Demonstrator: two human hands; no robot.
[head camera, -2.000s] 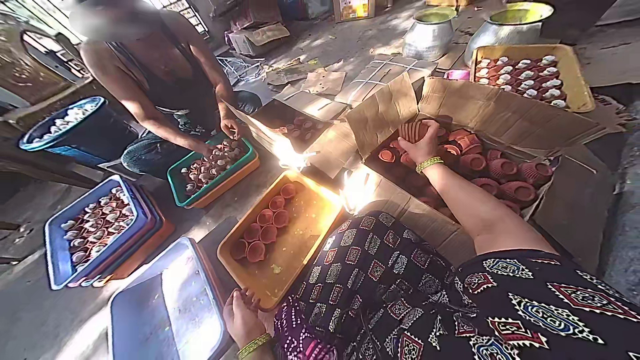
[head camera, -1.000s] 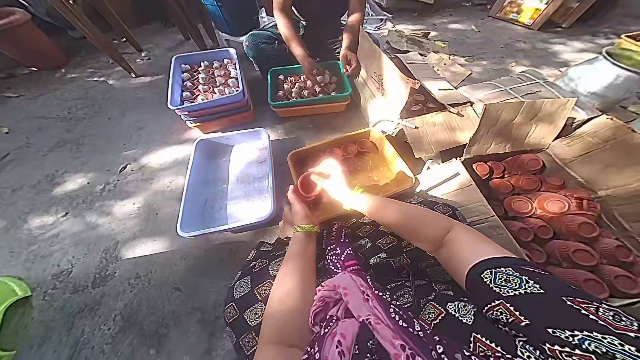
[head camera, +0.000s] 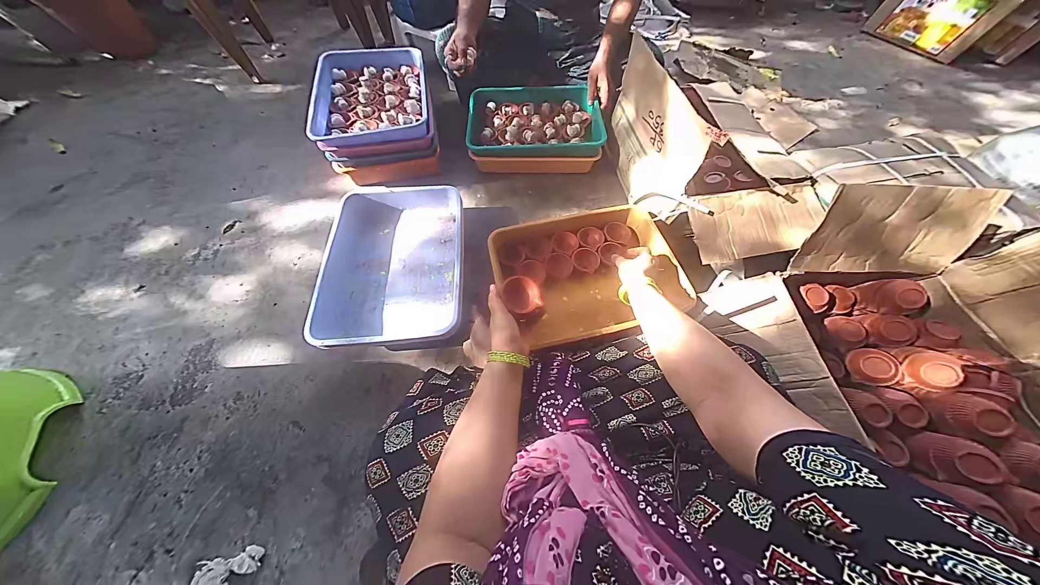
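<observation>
My left hand (head camera: 497, 327) holds a red clay cup (head camera: 522, 296), mouth up, over the near left corner of a yellow plastic tray (head camera: 581, 313). My right hand (head camera: 636, 266) reaches into that tray at the near row of clay cups (head camera: 585, 260); its fingers touch a cup there, and glare hides whether they grip it. Two rows of cups stand along the tray's far side. To my right, an opened cardboard box (head camera: 821, 382) holds many ribbed clay cups (head camera: 873, 366), several lying on their sides.
A pale blue tray (head camera: 325, 301) lies left of the yellow one. Beyond are a stack topped by a blue tray (head camera: 313, 97) of filled cups and a green tray (head camera: 536, 150) on an orange one, with a co-worker's hand (head camera: 600, 80) at its rim. A green plastic object (head camera: 36, 431) lies left.
Two seconds ago my right hand was in the cardboard box and my left at the yellow tray's edge; now both are at the tray, which holds more cups. The view has swung right to left.
</observation>
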